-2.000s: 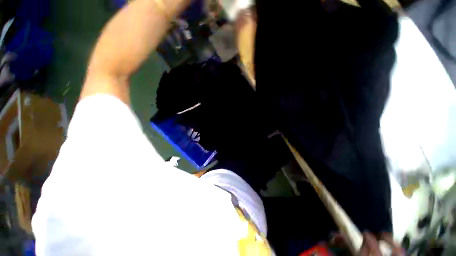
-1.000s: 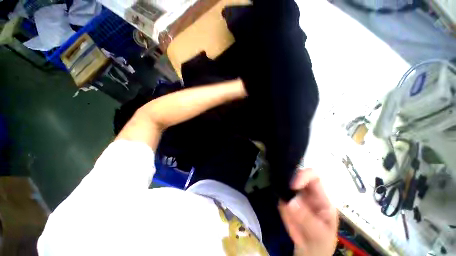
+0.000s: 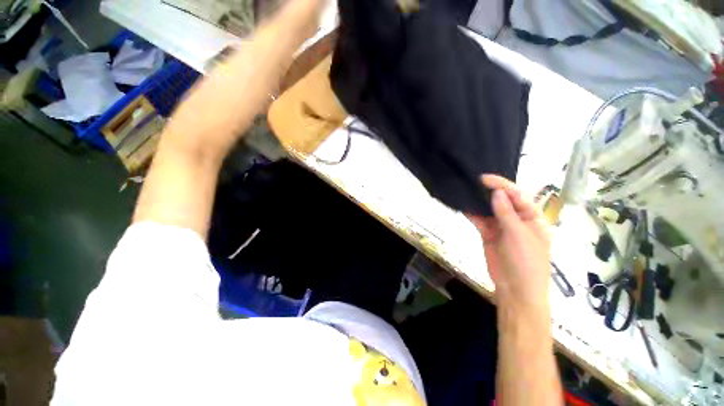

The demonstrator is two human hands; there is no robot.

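A black garment piece [image 3: 444, 111] is spread at an angle above the white table and runs out at the top edge. My right hand [image 3: 512, 226] pinches its lower right corner between thumb and fingers. My left forearm is blurred and reaches up to the top edge, left of the cloth; the left hand is cut off there, so its hold cannot be seen. The pale sewing machine [image 3: 635, 139] stands to the right of the cloth.
Black-handled shears [image 3: 619, 305], small metallic snips [image 3: 562, 279] and black scraps lie right of my right hand. The worn table edge [image 3: 373, 218] crosses diagonally. Dark cloth [image 3: 310, 222] lies below it over a blue crate [image 3: 258, 293]. A thin dark cord [image 3: 347, 147] lies by the tan panel.
The garment piece has moved up off my lap side and spread out, baring the table's front edge. My right hand has moved up with its corner. My left arm has swung up to the top edge.
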